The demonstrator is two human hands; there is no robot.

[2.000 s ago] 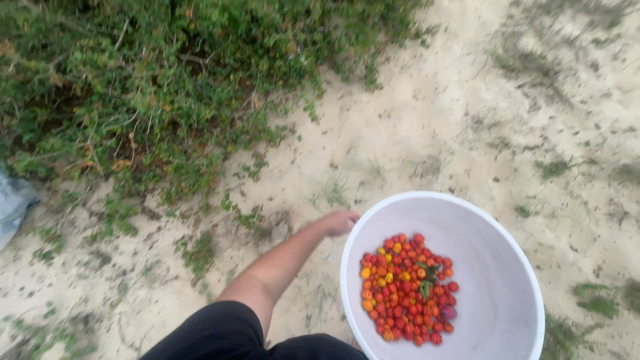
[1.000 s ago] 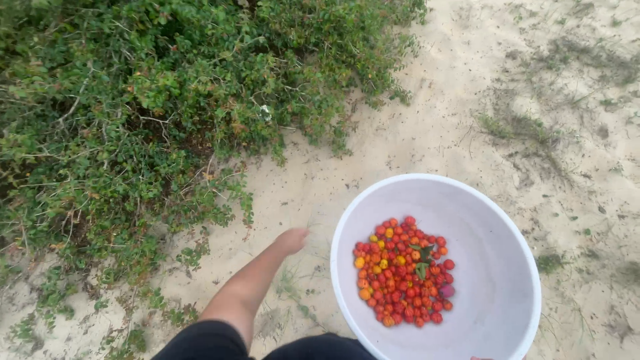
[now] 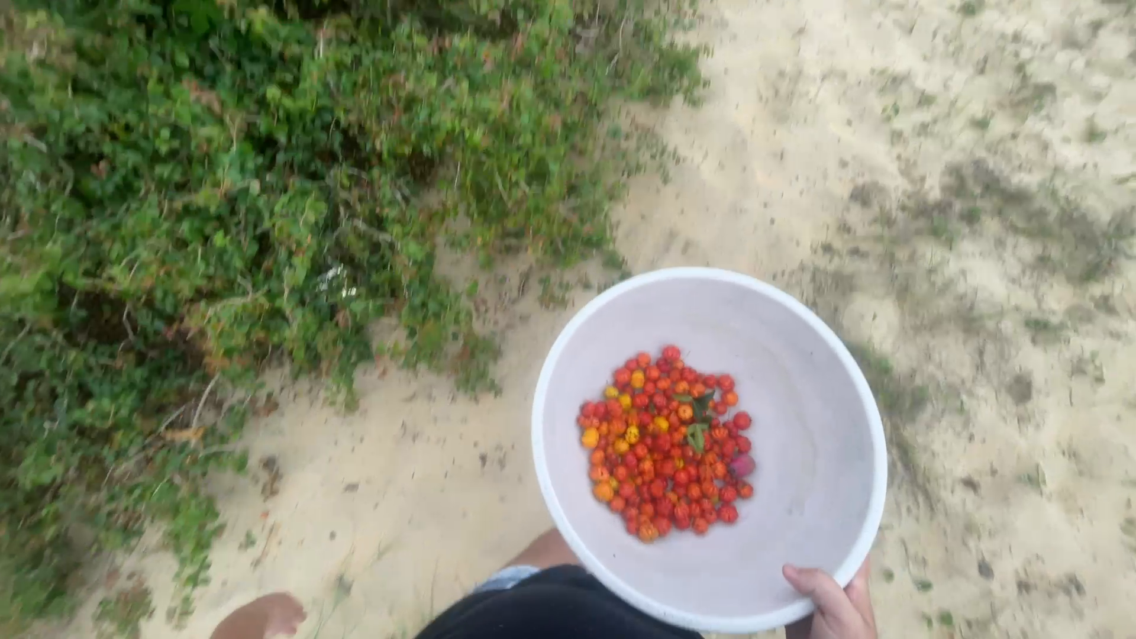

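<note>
A round white plastic basin [image 3: 825,426] is at the lower right, tilted towards the camera. Inside it lies a heap of small ribbed red, orange and yellow fruits [image 3: 666,444], with green leaves [image 3: 698,426] among them. My right hand [image 3: 834,603] grips the near right rim, thumb over the edge and fingers underneath. My left hand [image 3: 275,614] hangs low at the lower left, above the sand and apart from the basin. Its fingers are blurred and partly cut off by the frame's edge; whether they are apart or closed is unclear.
A dense green shrub [image 3: 293,186] spreads over the upper left, its low branches reaching onto pale sand [image 3: 399,479]. Small weeds and dark debris [image 3: 1021,213] dot the ground on the right. Part of my bare leg and dark clothing [image 3: 550,608] show at the bottom.
My left hand has moved from beside the basin down to the lower left. My right hand's thumb now shows on the rim. The view has shifted over the ground.
</note>
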